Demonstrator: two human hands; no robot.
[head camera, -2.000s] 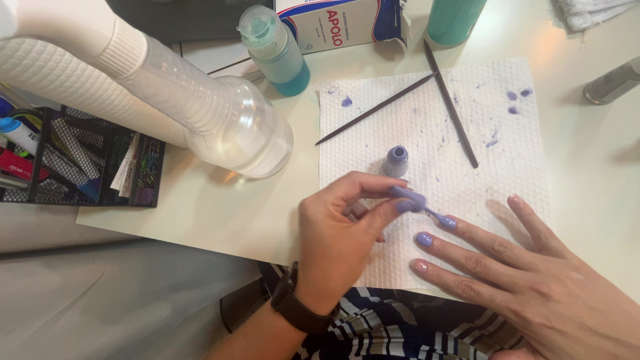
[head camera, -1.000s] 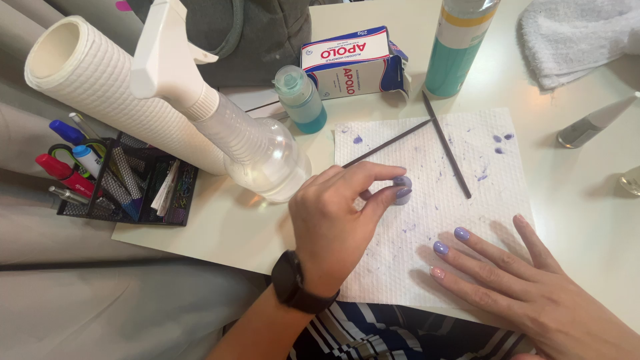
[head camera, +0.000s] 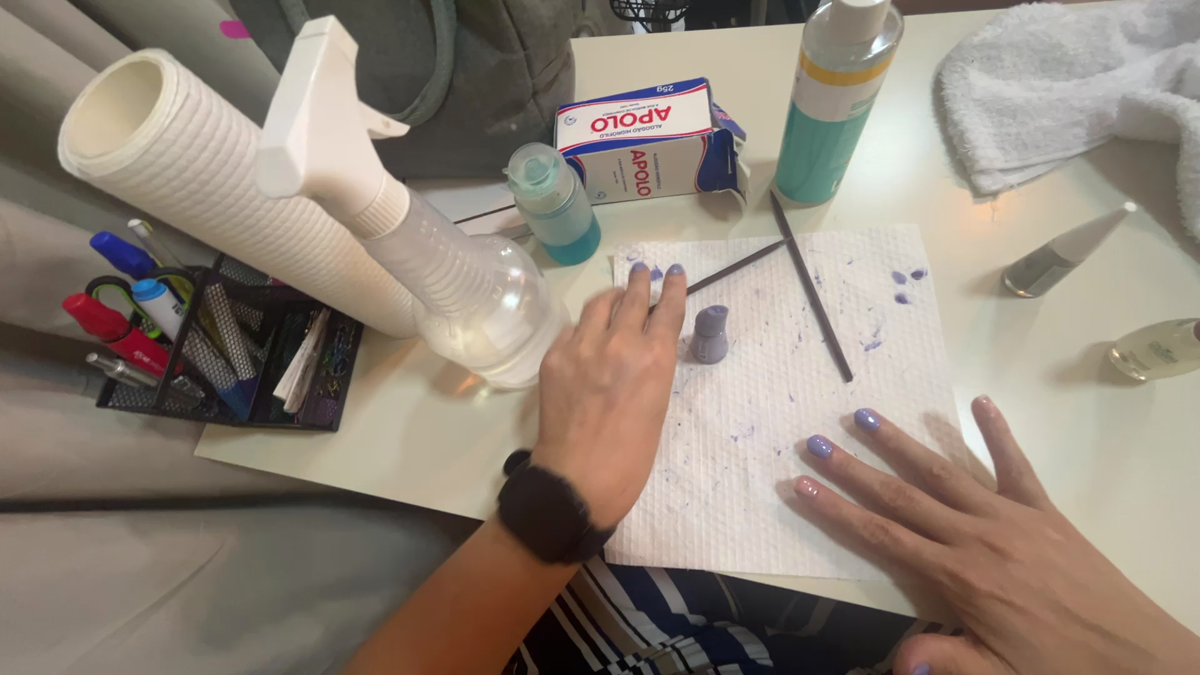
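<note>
My left hand (head camera: 609, 375), wearing a black smartwatch (head camera: 544, 511), reaches over the left part of a white paper towel (head camera: 750, 506). Its fingertips lie over the lower end of one dark thin stick (head camera: 736, 265); the thumb is hidden, so a grip on the stick cannot be told. Just right of these fingers stands a small purple nail polish bottle (head camera: 711, 335) with a purple top. A second dark stick (head camera: 814, 295) slants across the towel. My right hand (head camera: 956, 516) rests palm down with fingers spread, holding nothing. Two of its nails are shiny purple, another pinkish.
At left are a spray bottle (head camera: 497, 309), a ribbed white roll (head camera: 234, 187) and a black mesh organizer (head camera: 300, 417). Behind stand a small blue-liquid bottle (head camera: 561, 220), a cotton box (head camera: 637, 141) and a tall bottle (head camera: 834, 112). Two small bottles (head camera: 1041, 267) (head camera: 1158, 352) and a white cloth (head camera: 1041, 103) lie right.
Two seconds ago my left hand held a nail polish brush at a right-hand nail; one second ago it was pinched at the polish bottle. It has since let go and moved left.
</note>
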